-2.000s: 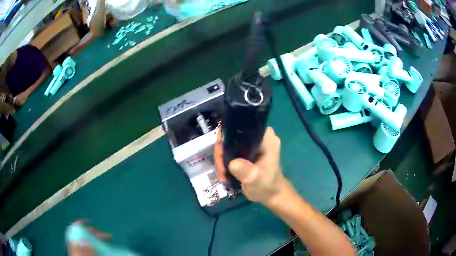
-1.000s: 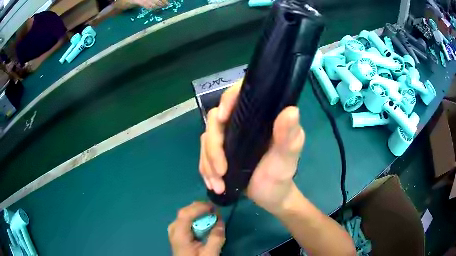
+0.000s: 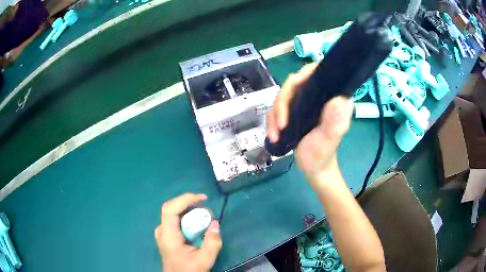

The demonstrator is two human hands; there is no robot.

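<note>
My right hand [image 3: 314, 125] grips the thick black electric screwdriver [image 3: 335, 79], tilted with its narrow end down over the front of the automatic screw feeder [image 3: 234, 114]. The bit tip is too small to make out. Screws lie at the feeder's front and a dark mass of them is in its open bin. My left hand [image 3: 186, 239] holds a teal plastic housing [image 3: 196, 222] with its round end up, left of and nearer than the feeder. The rest of the housing is hidden in the hand.
A large pile of teal housings [image 3: 407, 125] lies right of the feeder, with dark grey parts [image 3: 418, 34] beyond. A few housings [image 3: 6, 244] lie at the left edge. An open carton [image 3: 402, 220] with teal parts stands below the bench edge. A black cord [image 3: 380, 143] hangs at right.
Since one second ago, the screwdriver has moved away from the housing, up and right to the feeder front. My left hand has moved slightly left, still holding the housing. More of the feeder shows.
</note>
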